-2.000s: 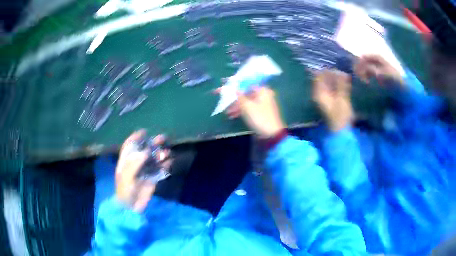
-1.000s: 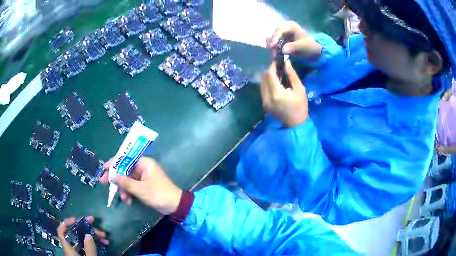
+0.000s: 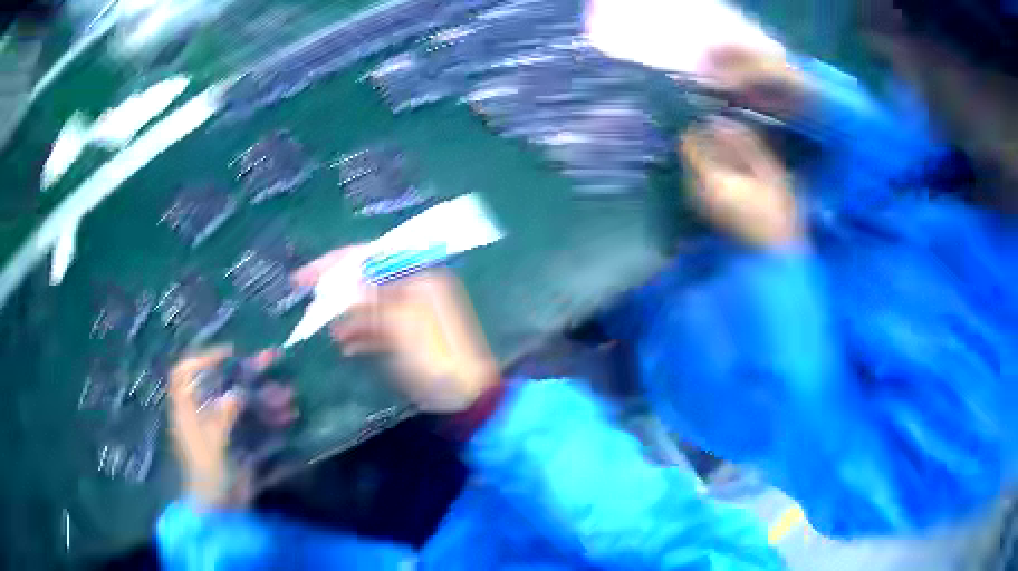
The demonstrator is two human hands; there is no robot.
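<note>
The picture is blurred by motion. My right hand (image 3: 419, 335) is shut on the white glue tube with blue print (image 3: 435, 243). The tube's tapered nozzle (image 3: 310, 321) points down and left, with its tip near my left hand. My left hand (image 3: 223, 418) holds a dark circuit board (image 3: 248, 404) near the bench's front edge, fingers around it. Whether the tip touches the board cannot be told. Several blurred boards (image 3: 268, 164) lie on the green mat beyond my hands.
A denser group of boards (image 3: 580, 117) lies at the upper middle. A neighbouring worker's hand (image 3: 742, 184) and blue sleeve (image 3: 770, 357) are at right, near a white sheet (image 3: 659, 34). A crumpled white piece (image 3: 112, 128) lies at upper left by the white stripe (image 3: 134, 167).
The view has swung, so boards and hands sit elsewhere in the picture. Since a second ago, the tube has tilted flatter, and the neighbour's hands have moved apart.
</note>
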